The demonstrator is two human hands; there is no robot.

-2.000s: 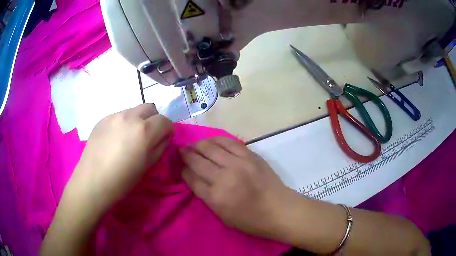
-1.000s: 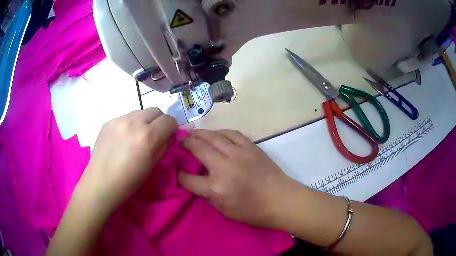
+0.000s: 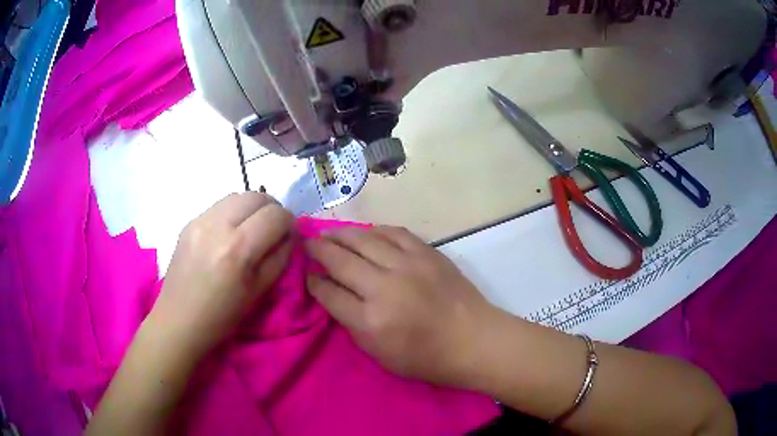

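Observation:
A bright pink garment piece (image 3: 341, 383) hangs in folds over the table's front edge below both hands. My left hand (image 3: 234, 255) pinches its upper edge with curled fingers. My right hand (image 3: 388, 294) lies beside it, fingers bent on the same fabric close to the left fingertips. The fingertips are partly hidden in the folds. The fabric's top edge lies just in front of the needle plate (image 3: 345, 183), not under the presser foot. The sewing machine head (image 3: 264, 68) stands behind the hands.
Fabric shears (image 3: 558, 157) with red and green handles lie right of the needle. Dark blue thread snips (image 3: 673, 170) lie farther right, by a printed ruler scale (image 3: 639, 264). More pink fabric (image 3: 51, 281) covers the left side. A light-blue lamp (image 3: 30, 94) is upper left.
Both hands stay close together on the fabric and have shifted slightly. The fabric's top edge shows flatter above the right fingers than one second ago. The view has moved a little.

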